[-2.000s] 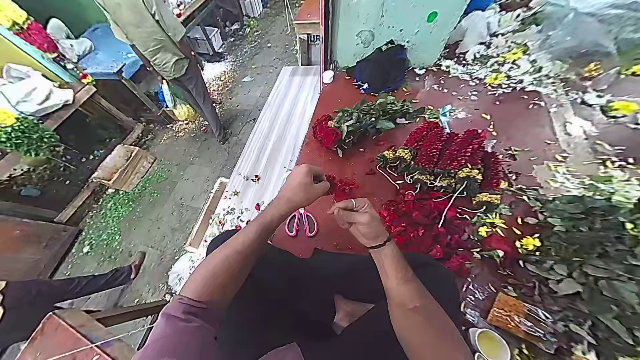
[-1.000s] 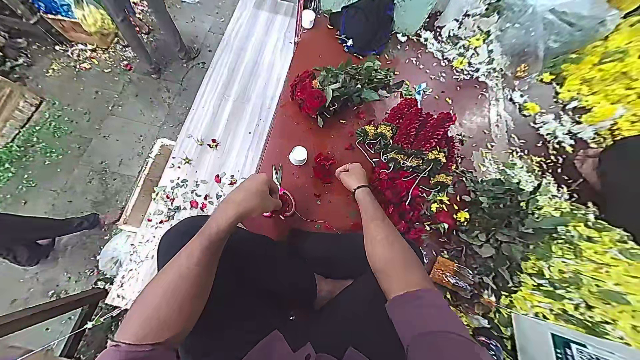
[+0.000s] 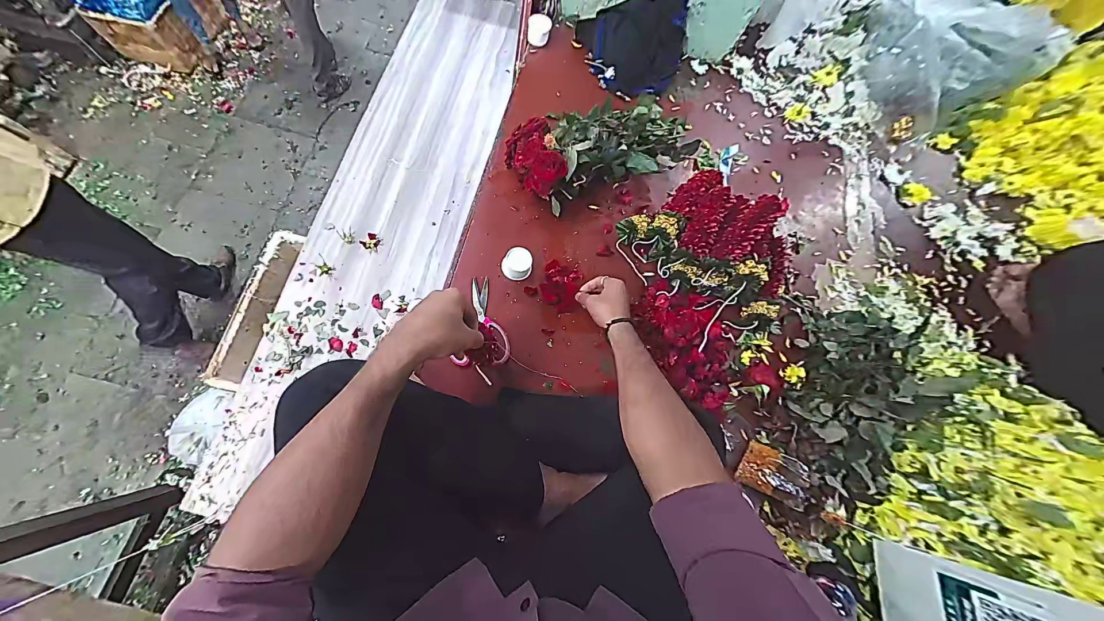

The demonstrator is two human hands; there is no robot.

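Note:
My left hand is closed at the table's left edge, with a short string of red petals at its fingers and a thin thread trailing right. Scissors with pink handles lie against this hand, blades pointing away. My right hand has its fingertips pinched together at the edge of a small heap of loose red petals; whether a petal is between them cannot be told. A white thread spool stands just beyond the scissors. Finished red garlands with yellow blooms and white strings lie right of my right hand.
Red roses with leafy stems lie farther back on the red table. A white cloth strip with scattered petals runs along the left. Leaves and yellow flowers are heaped right. A person's legs show at left.
My hands were close together two seconds ago; now they are apart, the right one at the loose petals and the left beside the scissors. The white spool has come into sight. The view has shifted.

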